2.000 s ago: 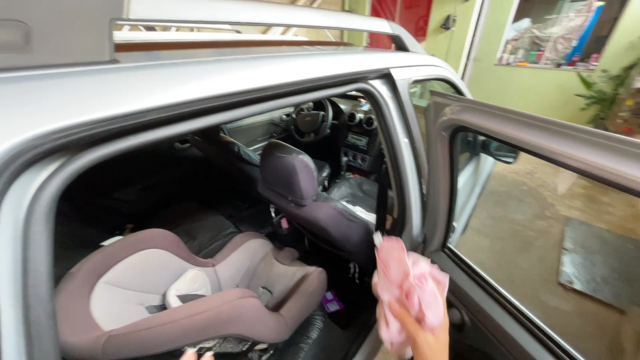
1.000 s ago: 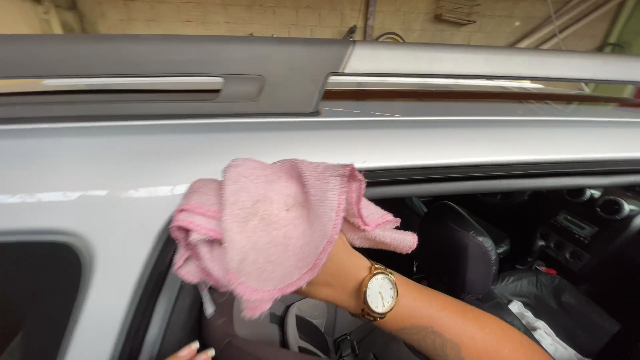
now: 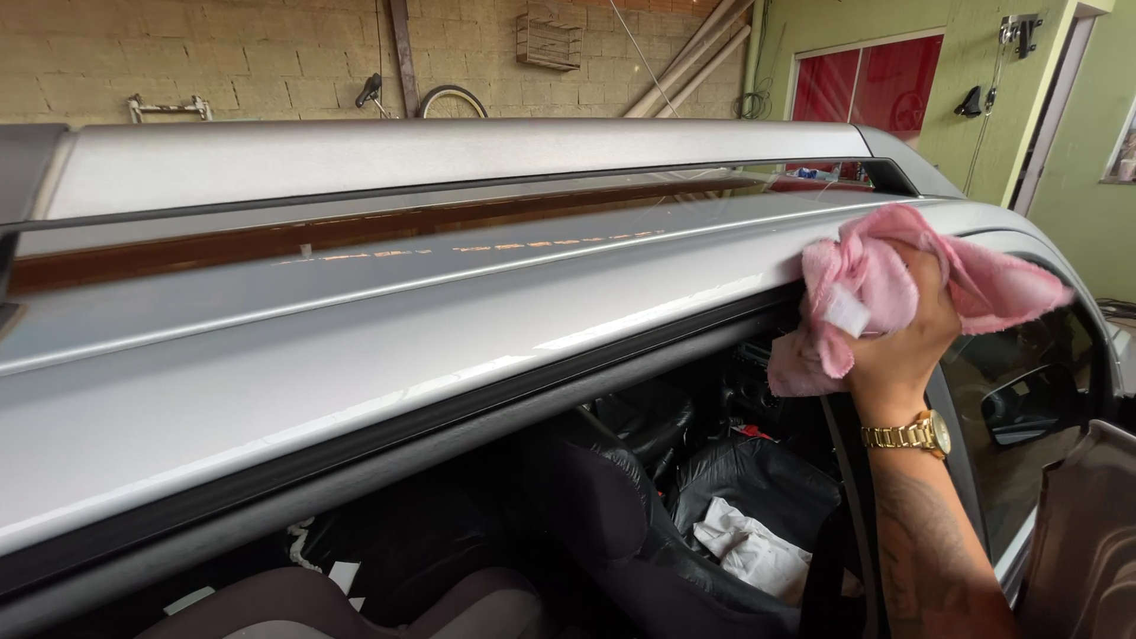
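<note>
My right hand (image 3: 910,333), with a gold wristwatch (image 3: 907,434) on its wrist, grips a crumpled pink cloth (image 3: 874,284). The cloth lies against the silver edge of the car roof (image 3: 568,293), above the door opening near the front end. Part of the cloth hangs over the black door seal (image 3: 444,417), and a white tag shows on it. A silver roof rail (image 3: 461,164) runs along the roof behind. My left hand is out of view.
Below the roof edge are a child car seat (image 3: 293,603), a dark front seat (image 3: 595,497) and a white cloth (image 3: 754,550) inside the car. The door (image 3: 1078,532) stands at the lower right, near a side mirror (image 3: 1034,404). A block wall (image 3: 266,62) rises beyond.
My right hand, holding the pink cloth, has moved right along the roof edge toward the car's front. My left fingertips, seen at the bottom edge earlier, have left the view, which has shifted.
</note>
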